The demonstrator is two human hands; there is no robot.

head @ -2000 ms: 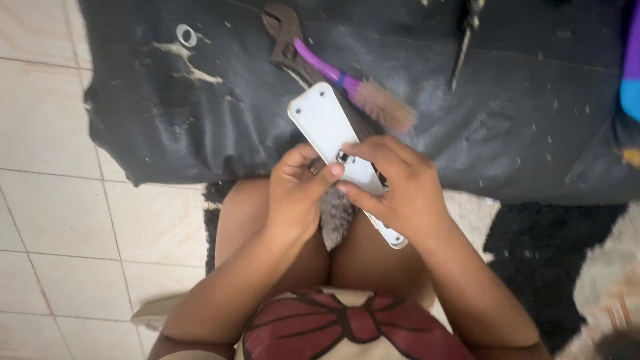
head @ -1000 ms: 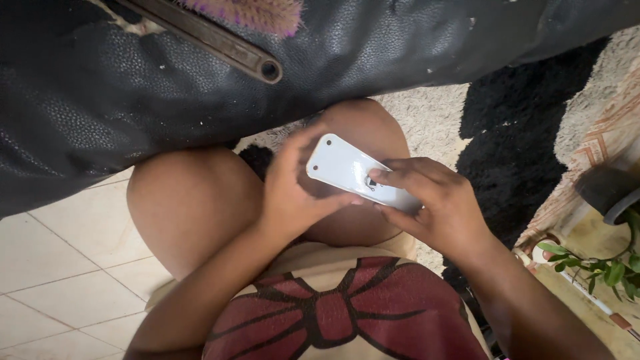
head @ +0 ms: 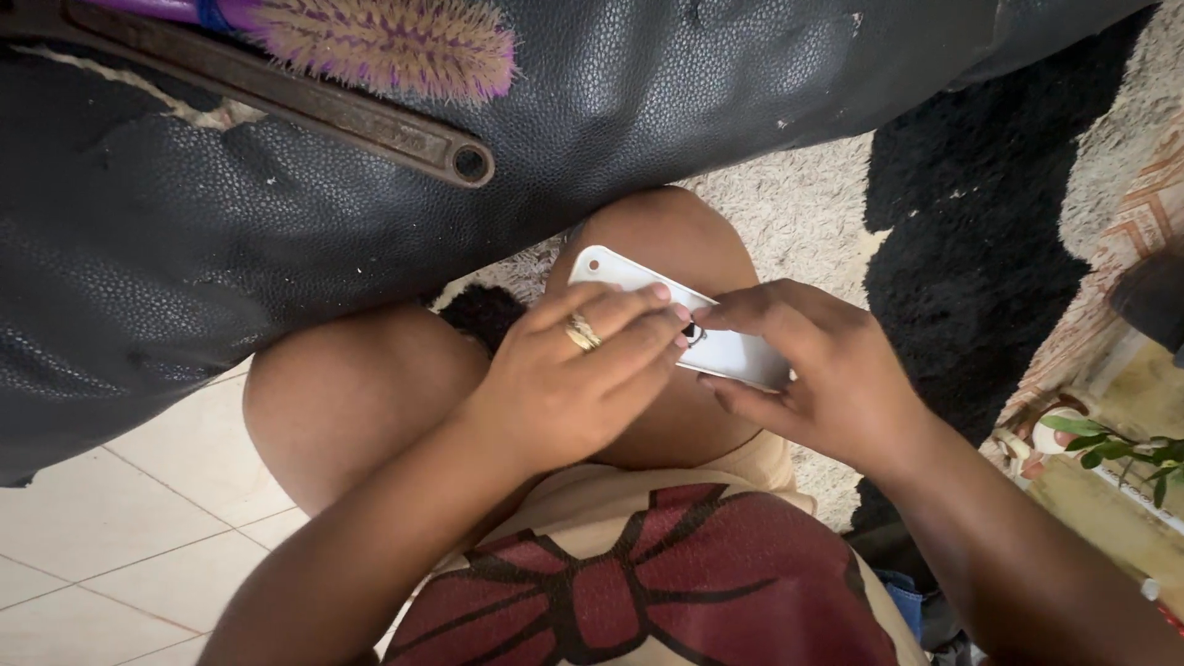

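Observation:
A flat white plate [head: 629, 270] with rounded corners and a small hole near its upper left end lies tilted over my thigh. My left hand [head: 583, 370], wearing a ring, rests across the plate's left half, its fingertips at a small dark part [head: 690, 330] in the middle. My right hand [head: 805, 370] grips the plate's right end, with the index fingertip beside the dark part and the thumb at the lower edge. The fingers hide much of the plate, and what the dark part is cannot be told.
A black leather-like padded surface [head: 592, 120] spans the top. On it lie an adjustable wrench [head: 370, 120] and a purple-handled brush [head: 398, 42]. A black and cream shaggy rug [head: 962, 203] is beyond my knees, a potted plant's leaves [head: 1119, 449] at the right, floor tiles [head: 139, 555] lower left.
My left hand has gone from the plate's left end to lie over its face, fingertips at the middle. My right hand still holds the right end. The view has swung since the earliest frame.

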